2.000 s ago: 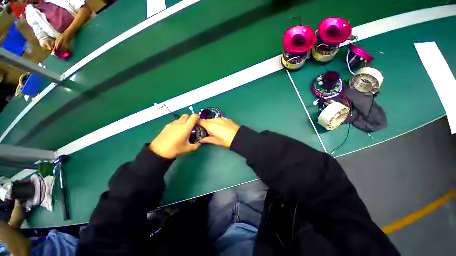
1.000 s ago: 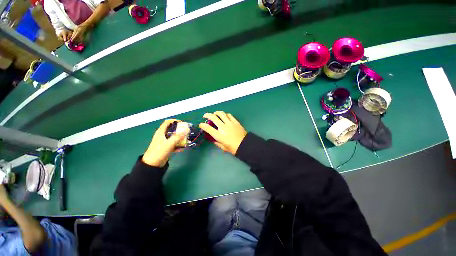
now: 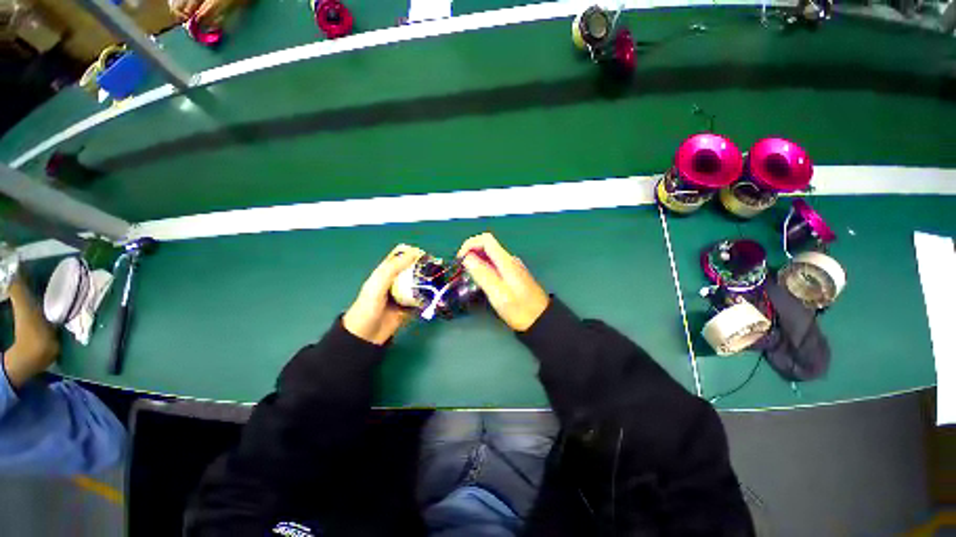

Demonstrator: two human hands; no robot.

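My left hand (image 3: 384, 298) grips a pale ring-shaped heater (image 3: 407, 285) at the middle of the green bench. My right hand (image 3: 506, 283) grips a magenta flared duct (image 3: 482, 257), mostly hidden by the fingers. Dark parts, a white connector and thin wires (image 3: 434, 298) lie between the two pieces. Two finished-looking units (image 3: 709, 163) stand upright at the right. Part-built units with a pale ring (image 3: 736, 327) and another ring (image 3: 812, 280) lie nearer, by a dark grey cloth (image 3: 799, 341).
A long black-handled tool (image 3: 124, 309) lies at the left, near a person's arm (image 3: 31, 325) and a round pale piece (image 3: 68, 291). A white strip (image 3: 936, 315) lies far right. More parts (image 3: 605, 34) sit across on the green belt. Another person's hands show at top left.
The view has shifted, so the bench sits lower and flatter. The magenta piece and pale ring, earlier hidden in my hands, now show side by side. More parts have come into view across the belt.
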